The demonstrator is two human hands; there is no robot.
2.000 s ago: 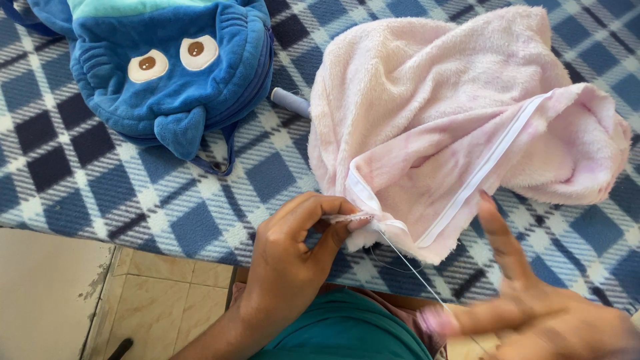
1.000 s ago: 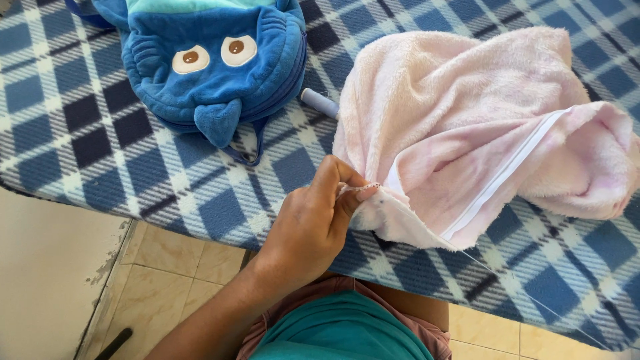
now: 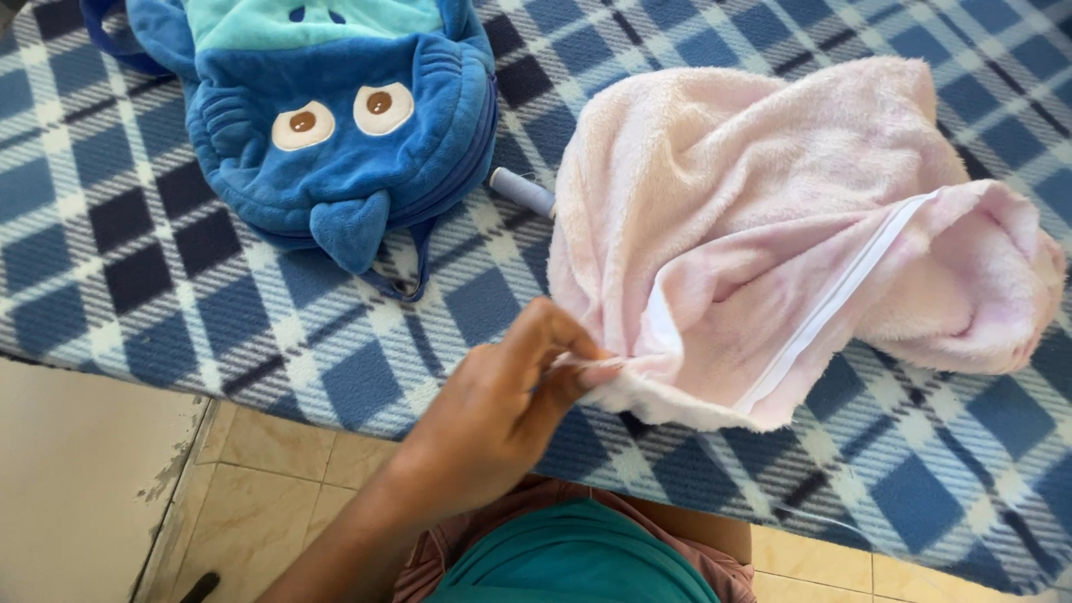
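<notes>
A pale pink fleece fabric piece (image 3: 754, 159) with a white zipper tape (image 3: 837, 293) along its opening lies crumpled on the plaid cloth. My left hand (image 3: 519, 402) pinches the lower left corner of this fabric between thumb and fingertips, near the end of the opening. A thin pale thread (image 3: 804, 511) runs from near the fabric's lower edge toward the lower right. My right hand is out of view. Whether a needle is present cannot be seen. A light blue-grey thread spool (image 3: 523, 192) lies against the fabric's left side.
A blue plush backpack (image 3: 335, 167) with sewn eyes, a zipper and straps lies at the upper left. A blue and white plaid fleece cloth (image 3: 368, 335) covers the table, whose near edge runs beside my lap. Tiled floor (image 3: 260, 511) shows below it.
My right hand, in view at the lower right two seconds ago, has left the view. My left hand keeps its pinch on the fabric throughout.
</notes>
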